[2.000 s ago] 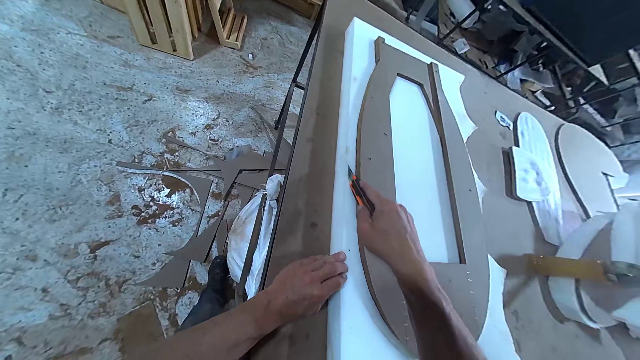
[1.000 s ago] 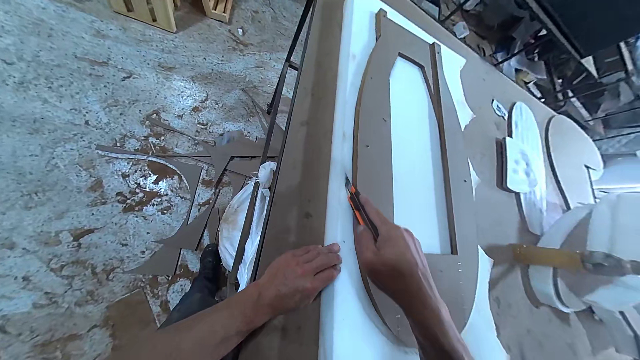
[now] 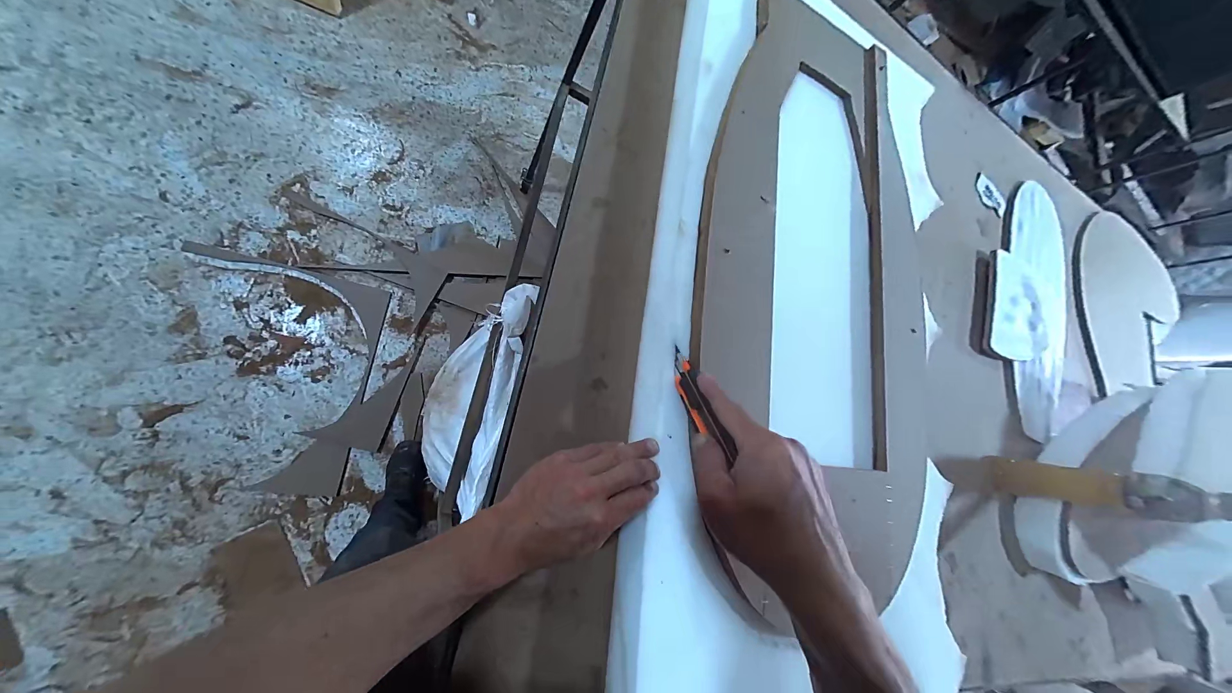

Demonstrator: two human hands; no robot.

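Note:
My right hand grips an orange and black utility knife, its blade pointing forward at the white foam sheet just left of a curved brown board frame. That frame, with a long cut-out opening, lies on top of the foam. Whether the blade is in the foam cannot be told. My left hand rests palm down, fingers together, its fingertips on the foam's left edge, with no tool in it.
The foam lies on a brown table with a black metal rail at its left. Right of it are rounded white padded pieces and a yellow-handled tool. Board offcuts and a white sack are beside the table.
The right hand still holds the knife beside the frame's curved edge, and the left hand stays at the foam's left edge. The view has shifted somewhat.

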